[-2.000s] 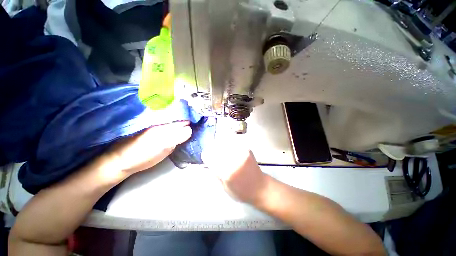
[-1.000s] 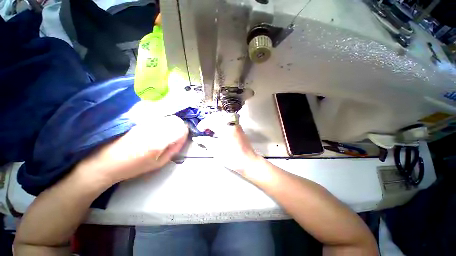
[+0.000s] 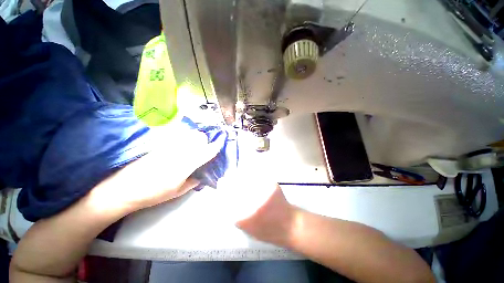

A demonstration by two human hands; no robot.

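A navy garment piece (image 3: 66, 138) lies heaped at the left and runs to the needle area, bright blue under the lamp. My left hand (image 3: 171, 166) grips its edge just left of the needle, fingertips washed out by glare. My right hand (image 3: 262, 204) is in front of the needle area, right of the cloth end; its fingers are lost in the glare, so its hold cannot be told. The cream sewing machine head (image 3: 248, 50) stands over the cloth. The presser foot and needle are hidden by glare.
A neon yellow-green tag (image 3: 156, 83) hangs left of the needle. A smartphone (image 3: 345, 148) lies under the machine arm, with small snips (image 3: 399, 173) beside it. Black-handled scissors (image 3: 471, 193) are at the far right. Dark grey cloth (image 3: 110, 41) lies behind the navy.
My right hand has moved down and slightly away from the needle. My left hand remains on the cloth, and more of the blue cloth end shows between the hands.
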